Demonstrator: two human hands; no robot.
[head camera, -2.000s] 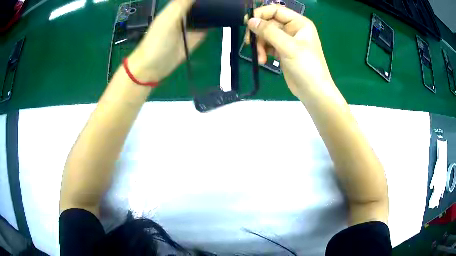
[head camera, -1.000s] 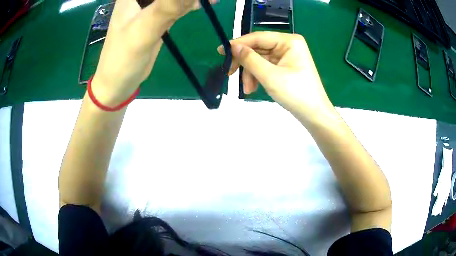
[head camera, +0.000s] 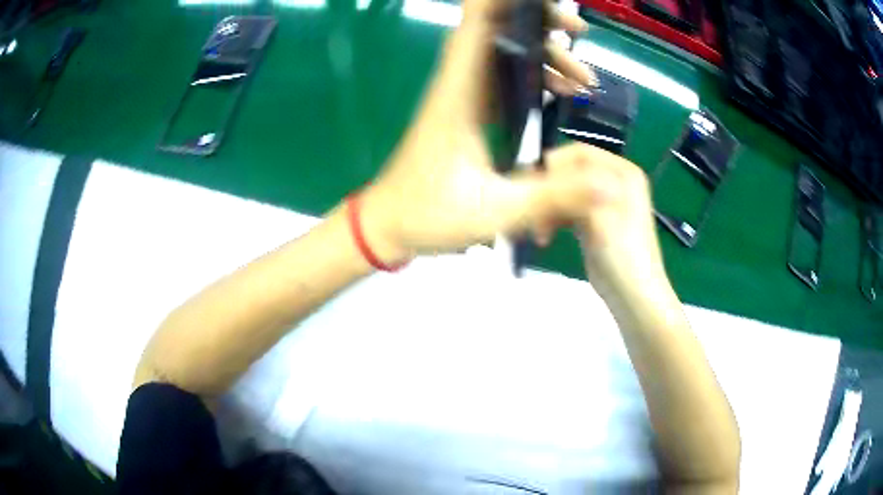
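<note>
A black phone middle frame (head camera: 524, 87) is held up near the top centre, turned nearly edge-on and blurred. My left hand (head camera: 455, 174), with a red band at the wrist, grips it from the left side. My right hand (head camera: 595, 184) is at its lower right, blurred, with its fingers bent against the frame's lower part. The exact finger contact of my right hand is hard to see. The frame's lower end points down over the near edge of the green belt (head camera: 319, 116).
Several phone frames lie spaced on the belt, one at the left (head camera: 221, 85) and one at the right (head camera: 695, 169). A red tray (head camera: 668, 34) and black trays (head camera: 799, 106) stand at the upper right. A white foam sheet (head camera: 465, 367) lies nearest me. A white bundle (head camera: 838, 443) lies far right.
The view has tilted and turned. The held frame has gone from showing its open window to nearly edge-on. My hands have come closer together around it.
</note>
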